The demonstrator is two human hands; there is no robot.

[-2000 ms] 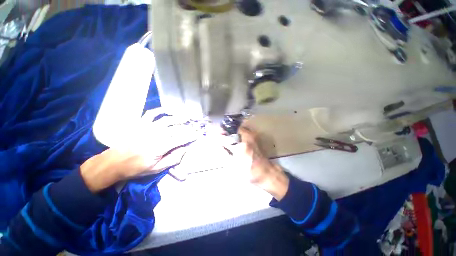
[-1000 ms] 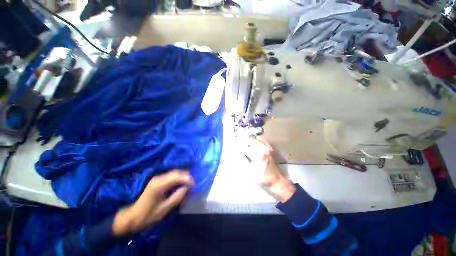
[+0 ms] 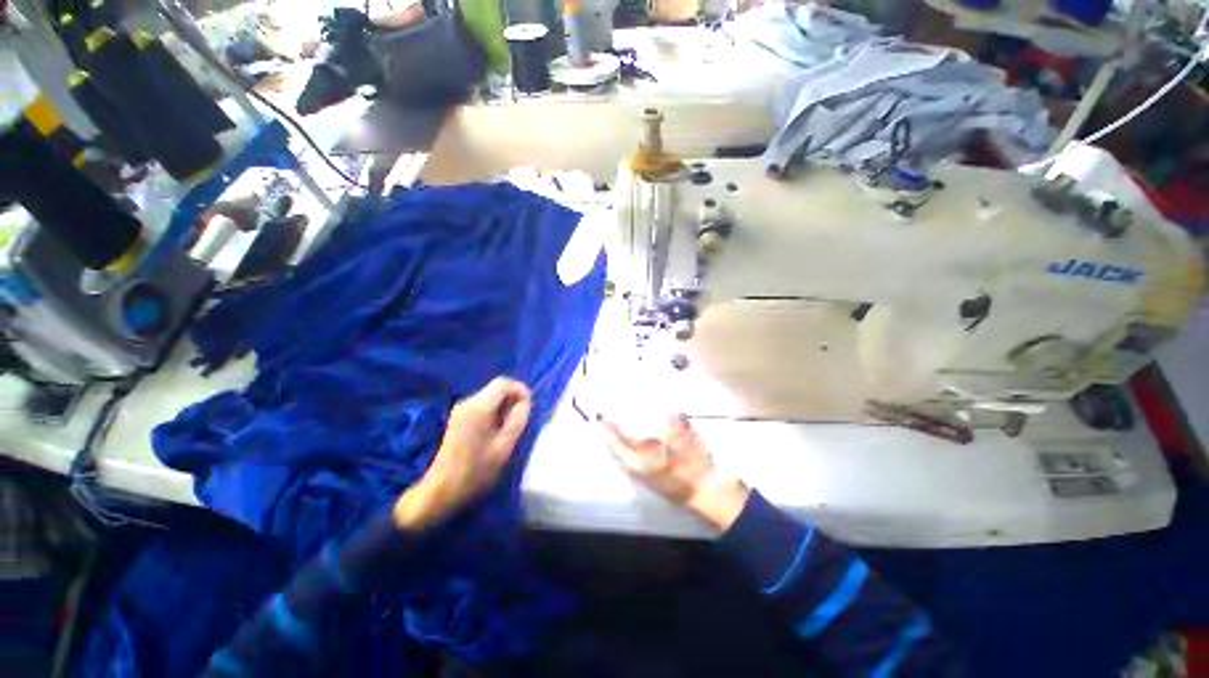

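Observation:
The blue glossy cloth lies in a bunched pile left of the needle and hangs over the table's front edge. My left hand is at the pile's right edge, fingers curled; whether they grip cloth is not clear. My right hand is over the white table in front of the needle, fingers apart, with no cloth seen in it. A small dark mark shows beside its fingertips. The presser foot and needle area of the cream sewing machine is beyond my right hand.
Thread snips lie on the machine bed at right. A white oval lamp is left of the needle. A second machine with dark thread cones stands far left. Grey cloth is piled behind the machine.
My left hand came off the work at the needle and moved left onto the cloth, then slightly up and right. My right hand has drawn back from the needle towards me. The view has widened.

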